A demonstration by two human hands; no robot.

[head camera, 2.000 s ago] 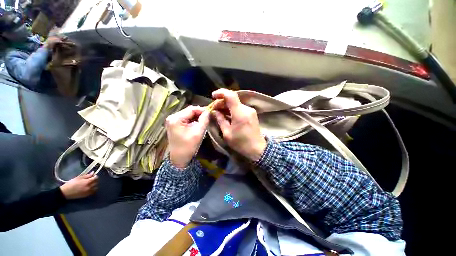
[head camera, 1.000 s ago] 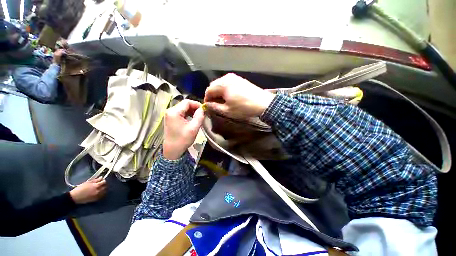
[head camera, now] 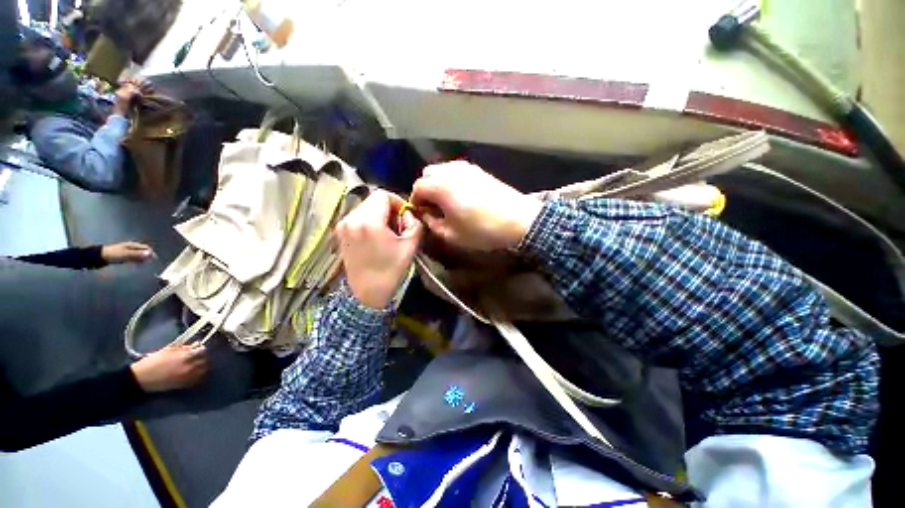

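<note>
My left hand (head camera: 375,243) and my right hand (head camera: 471,206) meet fingertip to fingertip near the centre. Between them they pinch a small yellow seam end (head camera: 404,209) at the corner of a beige tote bag. The brown inside of the bag (head camera: 511,283) shows below my right hand. One thin beige strap (head camera: 536,359) hangs down over my dark apron. More straps (head camera: 695,164) stick out to the right, behind my right sleeve. My right hand and sleeve hide much of the bag.
A stack of beige bags (head camera: 253,233) lies at left. Another person's hand (head camera: 171,367) is at its straps. A white bench (head camera: 556,45) with red strips (head camera: 541,85) runs ahead, with a hammer (head camera: 794,74) at its right. Another person (head camera: 84,139) sits far left with a brown bag.
My hands first turned the bag, its brown inside coming into view and its straps swinging right. Both hands still pinch the yellow end. A second hand of the person at left has appeared.
</note>
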